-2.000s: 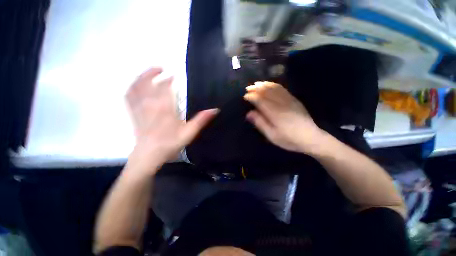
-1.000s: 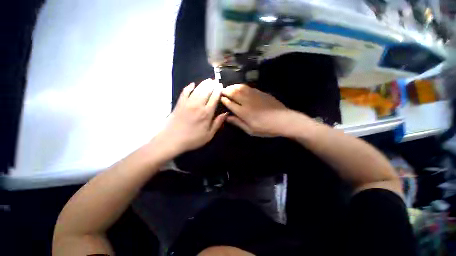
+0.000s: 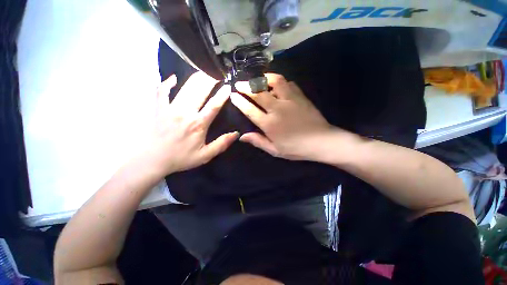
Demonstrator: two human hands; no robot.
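Note:
A black garment panel [image 3: 356, 83] lies on the machine bed, runs under the sewing machine arm and hangs over the table's front edge. My left hand [image 3: 192, 119] lies spread on its left part, fingertips beside the presser foot [image 3: 228, 77]. My right hand [image 3: 289, 119] lies on the panel just right of the foot, fingers spread, some fingertips partly behind a small clear part. Both hands press the cloth flat; neither grips it. The white sewing machine [image 3: 356, 22] with "JACK" lettering stands over the panel. The needle tip cannot be made out.
The white table [image 3: 83, 111] extends left, with a long black pile [image 3: 12, 111] at its left edge. A fuzzy orange bundle [image 3: 461, 82] lies right of the panel. Grey and white cloth [image 3: 478, 172] hangs lower right. A blue crate [image 3: 11, 267] shows lower left.
Both hands came together at the presser foot, then my left hand spread out to the left on the cloth. The view has moved closer to the machine head.

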